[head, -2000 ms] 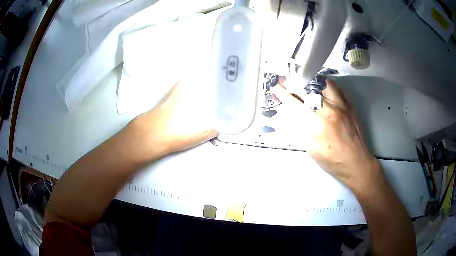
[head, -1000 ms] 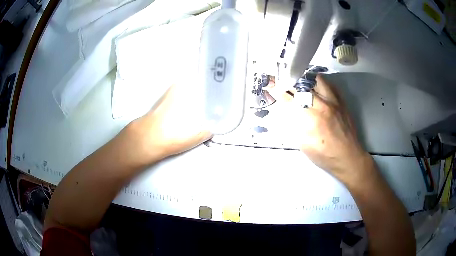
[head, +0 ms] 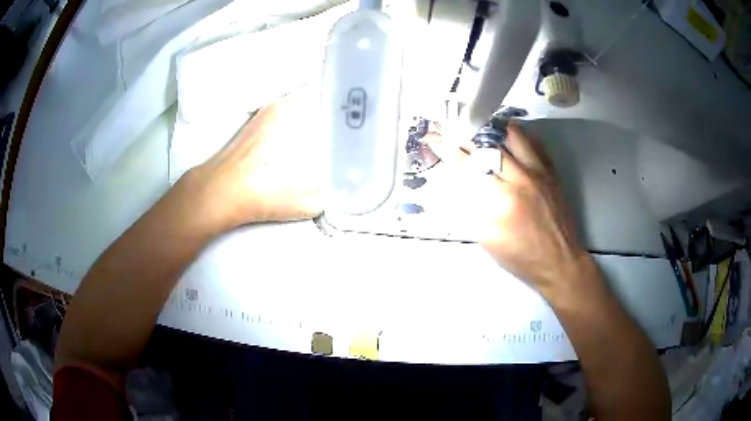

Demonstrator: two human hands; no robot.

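White fabric pieces [head: 214, 86] lie left of the machine head, washed out by glare nearer the lamp. The needle plate [head: 412, 182] shows dark oval spots right of the lamp. My left hand [head: 255, 168] rests flat at the fabric and bed, its fingers lost in glare and behind the lamp. My right hand [head: 527, 197] is at the right of the needle area, partly behind the machine head parts; its fingertips reach towards the presser foot area and are washed out. Whether it holds anything cannot be seen.
The sewing lamp [head: 358, 111] hangs over the bed beside my left hand. A cream ribbed knob [head: 561, 89] sits on the machine head. Nippers with blue and orange handles [head: 685, 284] lie at the right. A printed ruler [head: 247, 315] runs along the table's front edge.
The whole view has shifted, so machine and table sit further left. My left hand has drawn slightly left relative to the lamp. My right fingertips have moved slightly near the needle area.
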